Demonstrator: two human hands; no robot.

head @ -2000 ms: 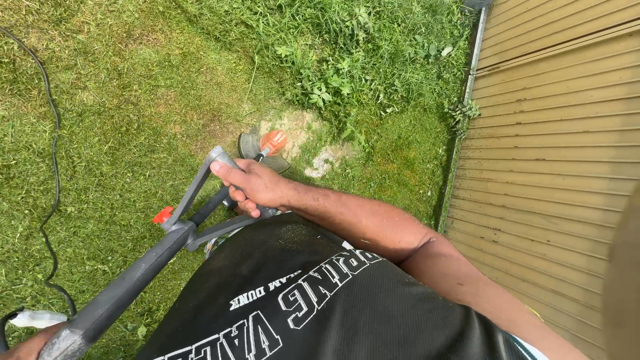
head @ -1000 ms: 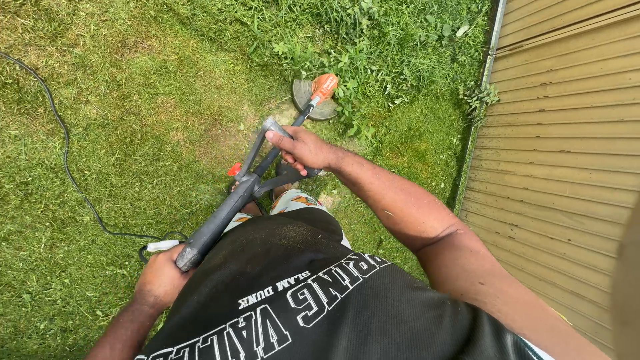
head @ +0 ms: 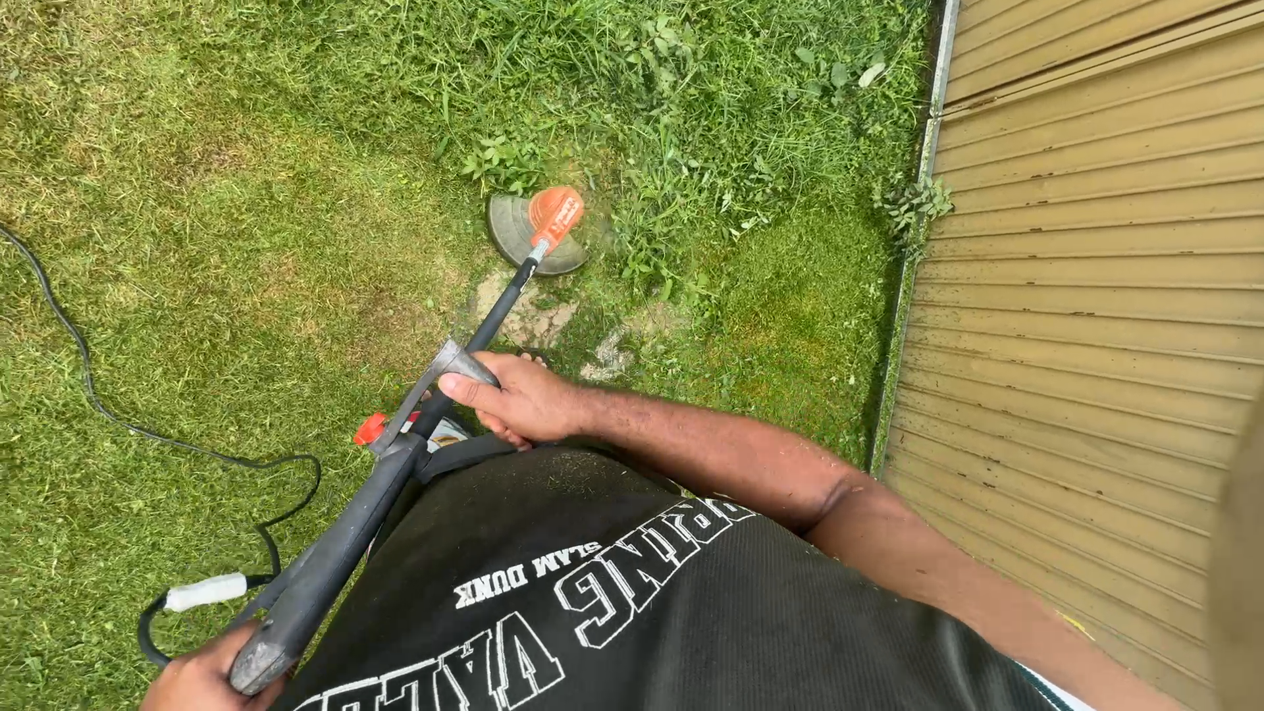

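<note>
I hold a grey string trimmer (head: 336,533) slanting from lower left to the orange head (head: 558,212) with its dark half-round guard (head: 512,232) over the grass. My right hand (head: 533,395) is closed around the grey loop handle, thumb on top. At the bottom left, my left hand (head: 202,676) grips the rear end of the trimmer, its lower part cut off by the frame edge. A red knob (head: 370,430) sits beside the loop handle. A black cord (head: 84,365) runs to a pale connector (head: 205,592) near the rear grip.
A tan ribbed metal fence (head: 1066,326) stands along the right, with a narrow edging strip (head: 904,296) at its foot. Taller grass and weeds (head: 671,148) grow at the top middle. Shorter grass lies left, and a bare patch (head: 523,311) lies just below the guard.
The trimmer head has swung left from its place one second ago, after moving up and right before that. My right hand stays on the loop handle.
</note>
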